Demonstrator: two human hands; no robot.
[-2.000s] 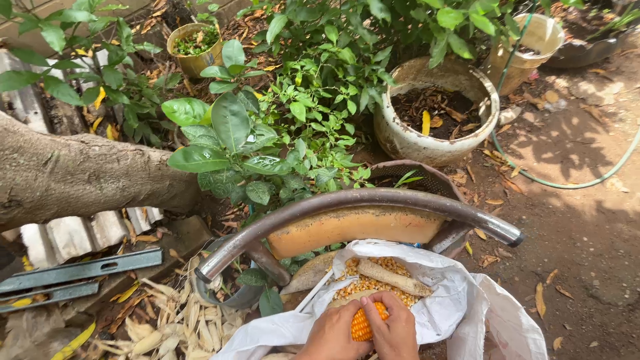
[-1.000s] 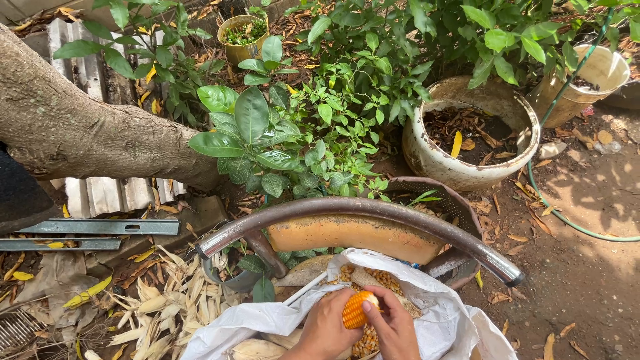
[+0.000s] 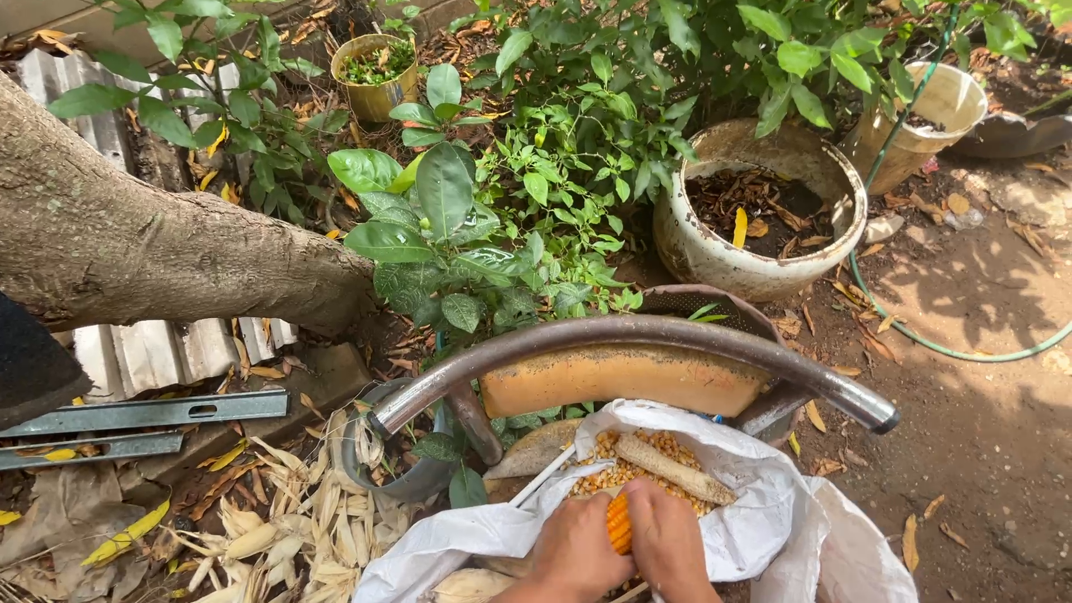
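Observation:
My left hand (image 3: 578, 544) and my right hand (image 3: 670, 536) are side by side at the bottom centre, both closed around an orange ear of corn (image 3: 619, 523). Only a strip of its kernels shows between them; the rest is hidden by the fingers. Beneath and around the hands lies an open white woven sack (image 3: 745, 519). Loose corn kernels (image 3: 601, 476) fill part of it, and a bare corncob (image 3: 675, 471) rests across them just above my right hand. Some husked pieces (image 3: 469, 586) lie in the sack at lower left.
A chair's curved metal tube (image 3: 636, 329) arches beyond the sack. Dry corn husks (image 3: 310, 528) are heaped at left, near metal channels (image 3: 159, 412) and a tree trunk (image 3: 184, 243). Leafy plants (image 3: 444, 201), a rusty white pot (image 3: 758, 272) and a green hose (image 3: 946, 347) stand or lie farther back.
The ear of corn remains between my hands, but more of it was visible one second ago. My fingers have shifted around it. The bare cob above the hands shows more fully than one second ago.

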